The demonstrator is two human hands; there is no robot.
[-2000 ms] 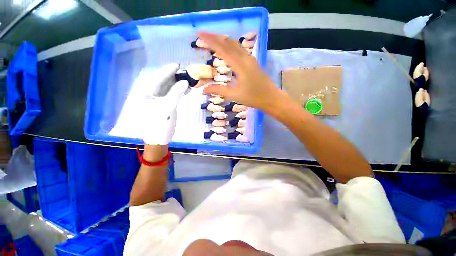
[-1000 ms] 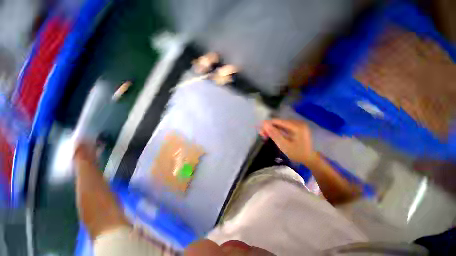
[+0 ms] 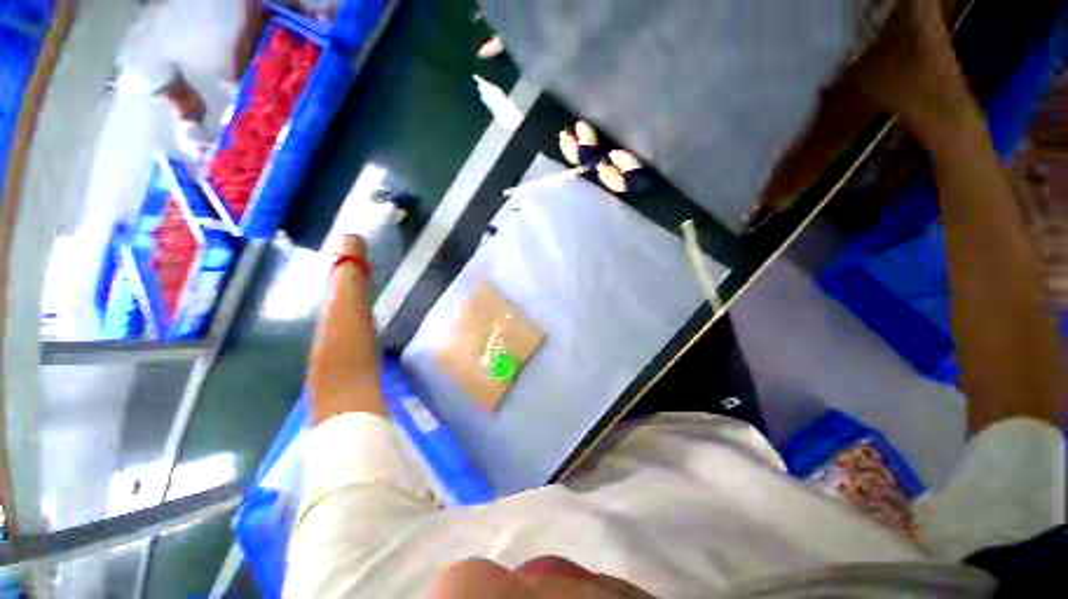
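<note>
My left hand, in a white glove, reaches over the green conveyor belt. A small dark piece is at its fingertips; whether it is gripped is not clear. My right hand, bare, is at the top right beside a brown box-like edge, blurred and partly cut off; its fingers cannot be made out. Flesh-coloured parts with black ends lie beyond the far end of the pale bench sheet. A green lid and thin whitish bits are on the cardboard pad.
The blue tray is at lower left, partly behind my left arm. A blue bin of peach parts is at lower right. Across the belt are blue crates of red parts and a person in white.
The view has swung away from the tray. My left hand has left the tray and is over the belt. My right hand has moved from the tray, past the bench's near edge, to the upper right.
</note>
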